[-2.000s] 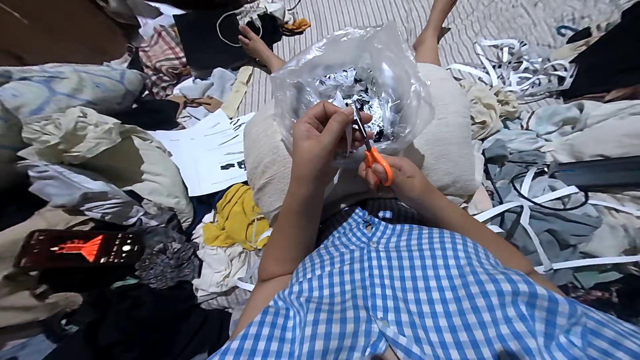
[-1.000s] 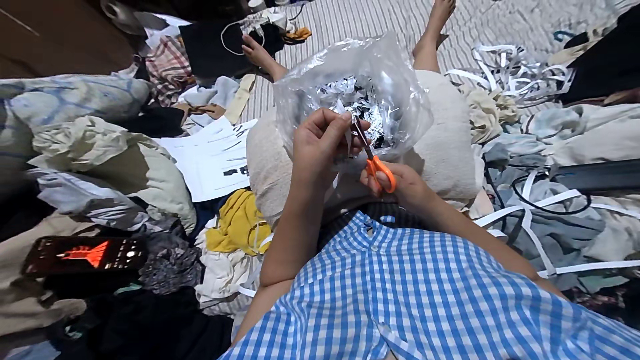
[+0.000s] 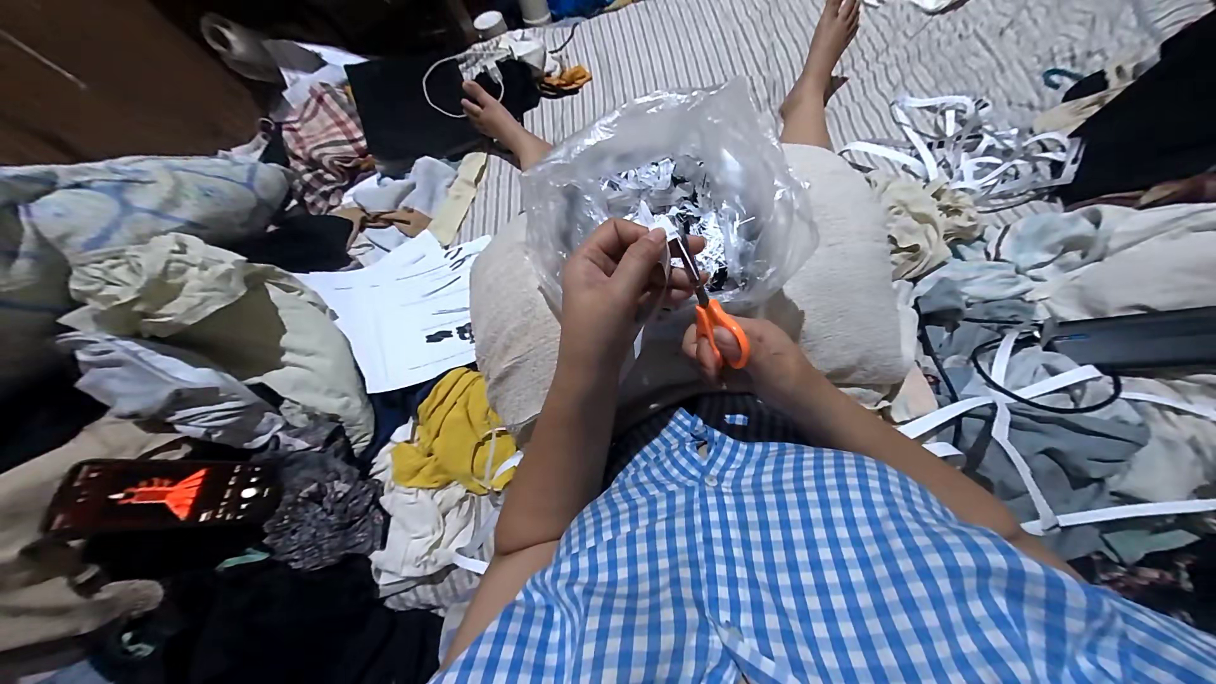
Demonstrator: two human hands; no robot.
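Observation:
My left hand (image 3: 622,266) pinches a small white strip (image 3: 655,220) between thumb and fingers. My right hand (image 3: 750,351) has its fingers in the orange handles of a pair of scissors (image 3: 708,313), whose metal blades point up at the strip, close to my left fingertips. Just beyond both hands, an opened clear plastic bag (image 3: 579,161) rests on a cream cushion (image 3: 845,218) across my lap. Shiny silver and white scraps (image 3: 708,214) lie inside the bag. The exact contact of blades and strip is too small to tell.
Printed white sheets (image 3: 399,304) and a yellow cloth (image 3: 451,432) lie left of the cushion. A phone with a lit screen (image 3: 161,496) rests on clothes at far left. White straps (image 3: 969,152) are heaped at upper right, and more straps and a black cable (image 3: 1045,408) lie over grey cloth.

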